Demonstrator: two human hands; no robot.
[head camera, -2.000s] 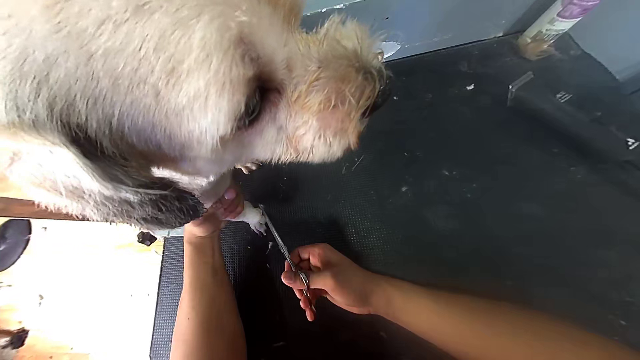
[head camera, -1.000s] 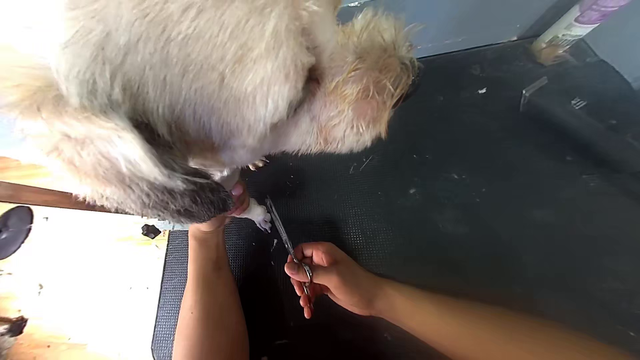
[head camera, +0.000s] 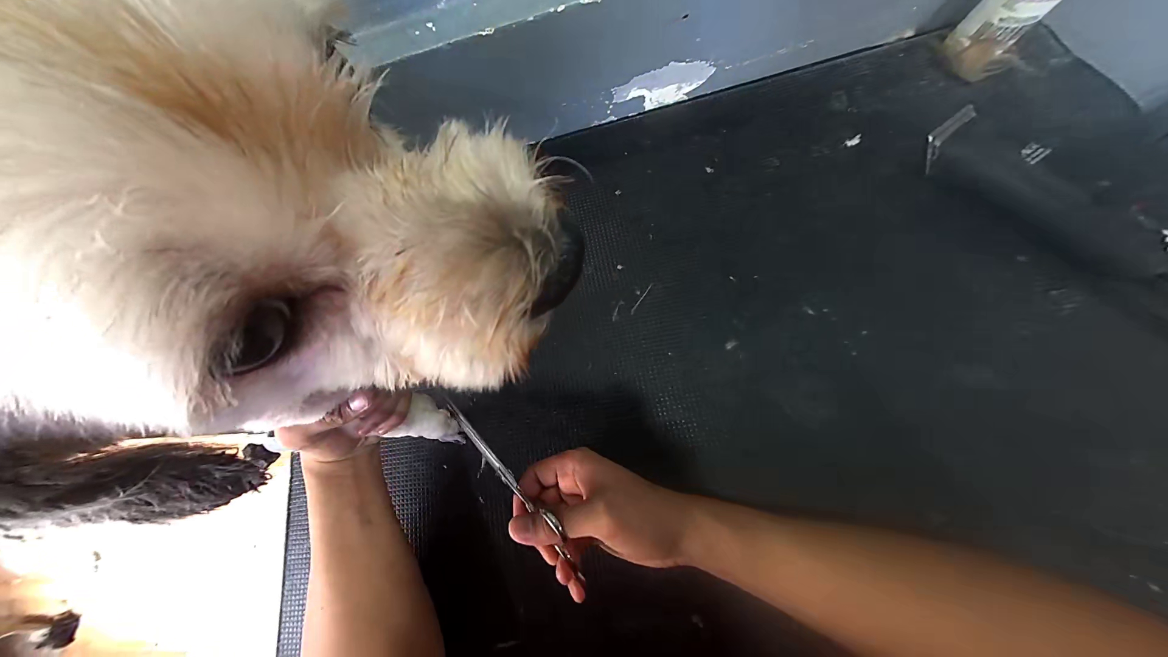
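A cream-coated dog (head camera: 274, 219) with a darker ear fills the upper left, its head partly over my left hand. My left hand (head camera: 351, 424) is closed around the dog's leg, just behind a white-furred paw (head camera: 429, 420). My right hand (head camera: 570, 516) holds metal scissors (head camera: 497, 467), fingers at the handle rings. The blades point up and left, with their tips beside the end of the paw. Whether the blades are parted cannot be told.
A black textured grooming table mat (head camera: 821, 383) lies beneath, with bits of hair on it. Black hair clippers (head camera: 1031, 182) lie at the right. A bottle (head camera: 995, 36) stands by the grey wall (head camera: 547, 73). Bright floor shows at the lower left.
The dog's head has turned, and its muzzle and eye now show larger above my hands. The scissors, a little apart from the paw one second ago, are now close against it.
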